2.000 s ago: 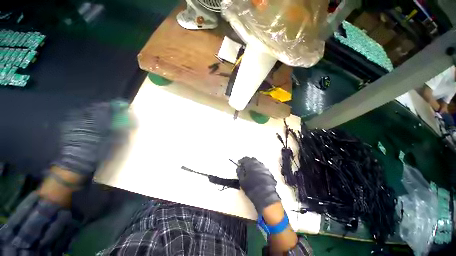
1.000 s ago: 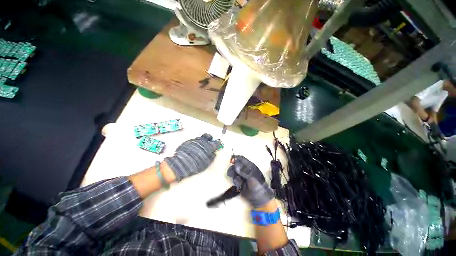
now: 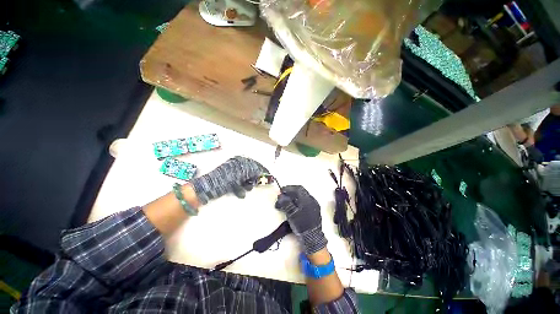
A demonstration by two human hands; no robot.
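Observation:
My left hand [image 3: 230,178], in a striped grey glove, holds a small circuit board [image 3: 265,180] at its fingertips, mostly covered by the fingers. My right hand [image 3: 298,205], gloved in dark grey, holds the thin end of a black power cable [image 3: 268,241] close to that board. The cable's thick bundled part and slim plug end lie below, over the white board [image 3: 202,236]. Whether the wire end touches the circuit board cannot be told. Several green circuit boards [image 3: 179,169] lie left of my left hand. A thin dark tip [image 3: 278,150] points down above my hands.
A white cone [image 3: 301,101] under a plastic-wrapped hood [image 3: 350,43] hangs above a brown wooden board [image 3: 196,67]. A black cable pile [image 3: 402,227] lies at right, beside a clear plastic bag [image 3: 491,264]. A grey bar [image 3: 454,126] crosses the upper right. Another person's arm shows far right.
My left hand has come from the far left to the middle; green boards now lie on the white board. My right hand has raised the wire end towards the board, and the cable's plug end has swung down.

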